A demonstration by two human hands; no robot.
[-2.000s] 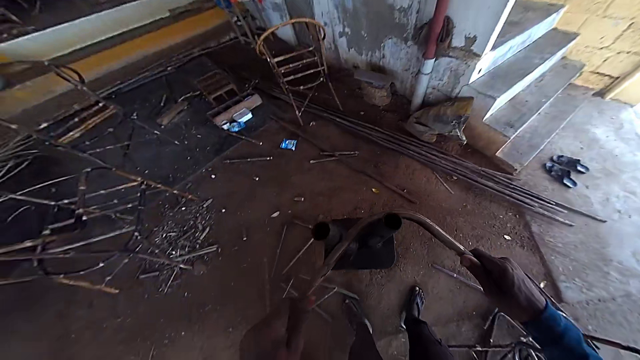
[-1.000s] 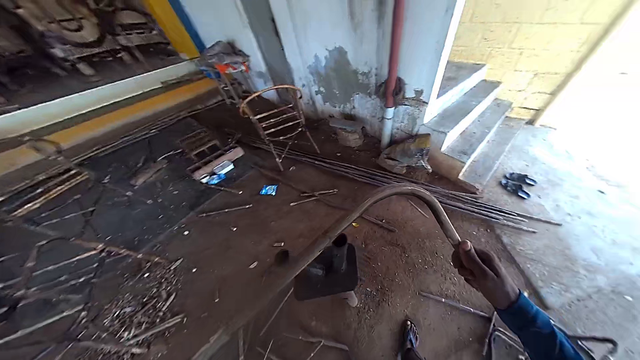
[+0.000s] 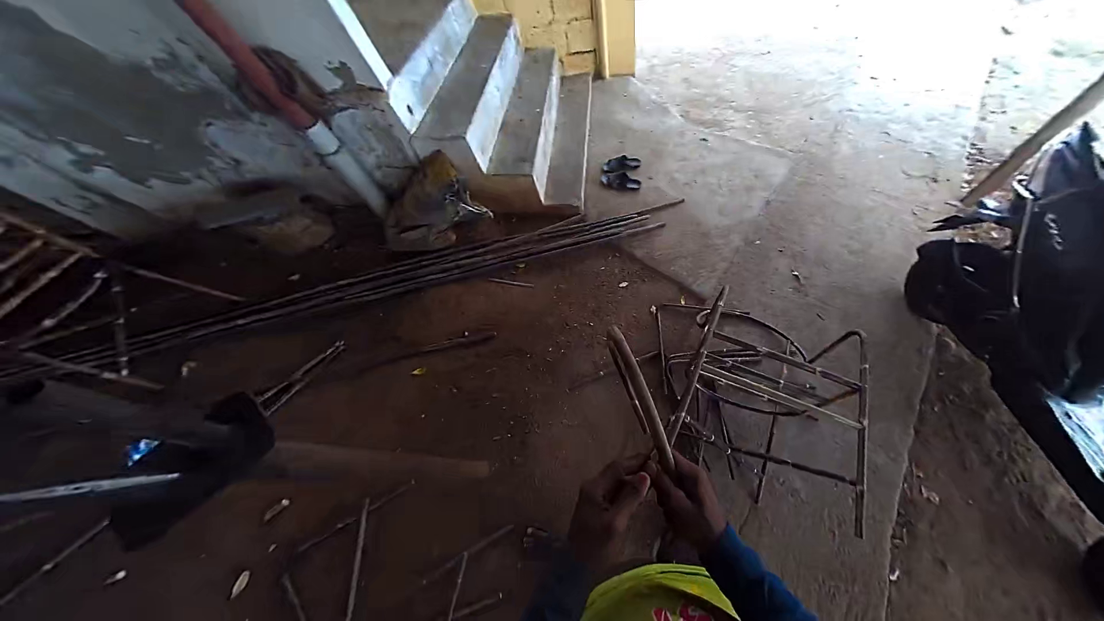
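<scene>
A bent cane pole (image 3: 642, 397) rises from between my two hands, its curved end pointing up and away from me. My left hand (image 3: 611, 502) is closed around its lower part, and my right hand (image 3: 688, 500) grips it close beside the left. The two hands almost touch. Just beyond them, to the right, a cane chair frame (image 3: 776, 388) lies on the floor. How far the held pole runs below my hands is hidden.
Long thin poles (image 3: 448, 263) lie along the wall towards the concrete steps (image 3: 504, 112). Dark sandals (image 3: 621, 172) are on the paving. Cut sticks (image 3: 358, 552) are scattered at lower left, near a dark metal stand (image 3: 194, 470). Black bags (image 3: 1035, 267) stand at right.
My hands have come together on the bent pole; one second ago my right hand was out at its far end. The view has swung to the right.
</scene>
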